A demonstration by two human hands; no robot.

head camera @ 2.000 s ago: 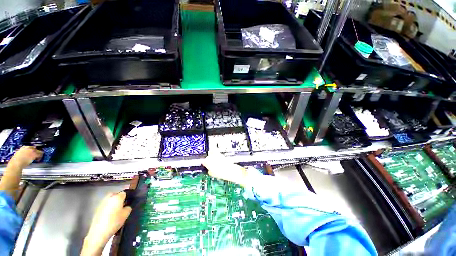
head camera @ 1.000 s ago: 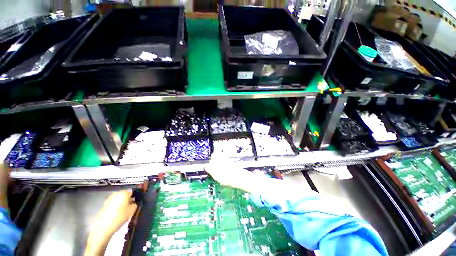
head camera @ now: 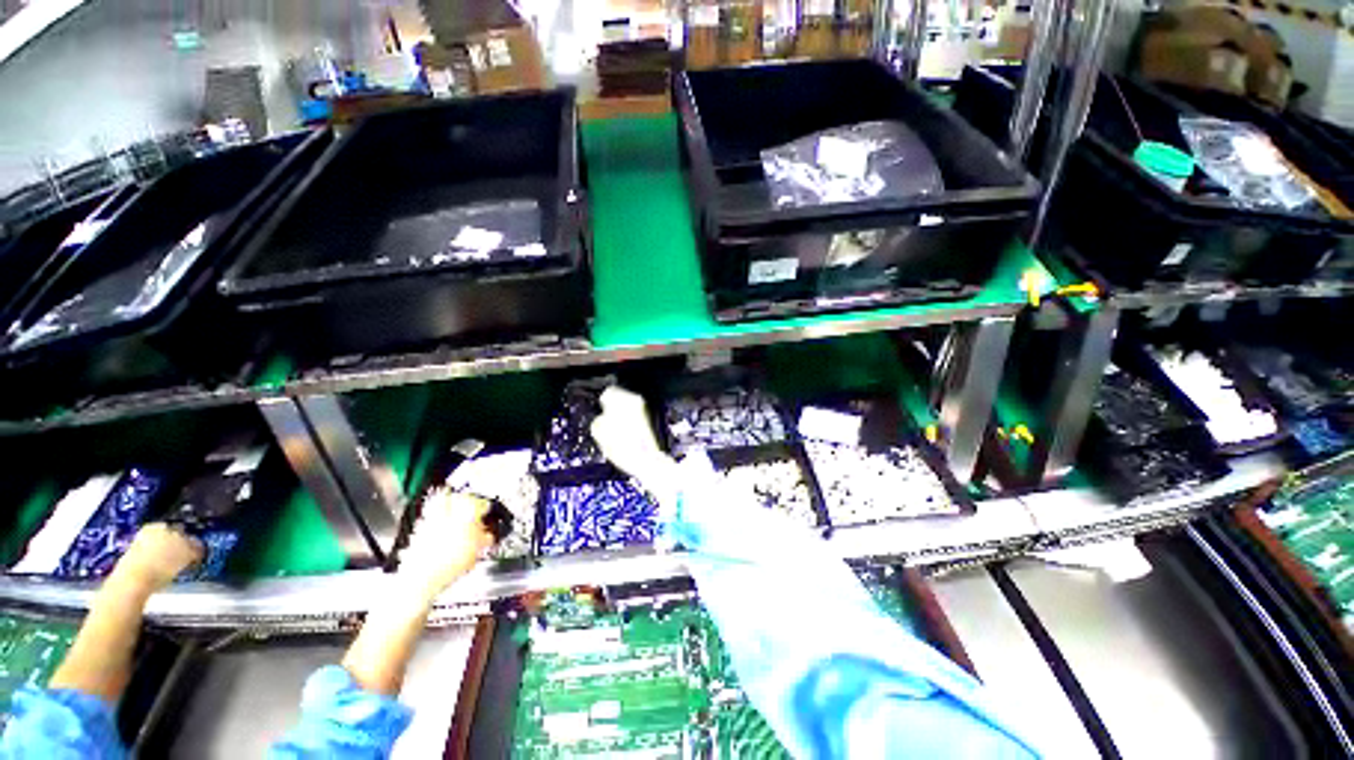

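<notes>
My left hand (head camera: 450, 536), with a black covering on a fingertip, is at the front of the bin of white components (head camera: 502, 478); whether it holds a piece cannot be told. My right hand (head camera: 627, 431) is over the bin of dark components (head camera: 570, 426), behind the bin of blue components (head camera: 599, 514). Its fingertips look close together and are overexposed, so any piece in them cannot be seen. The green circuit board (head camera: 602, 683) lies in its carrier (head camera: 474, 690) below the bins, partly covered by my right sleeve.
Another person's hand (head camera: 161, 558) is at bins on the far left. Large black totes (head camera: 431, 305) stand on the upper shelf. More component bins (head camera: 876, 483) sit to the right, above the metal conveyor (head camera: 1025, 639). Another board (head camera: 1314, 542) lies at the right edge.
My left hand has moved from beside the board's left edge up to the white components bin. My right hand has moved from the shelf's front edge back over the dark components. The view has tilted up.
</notes>
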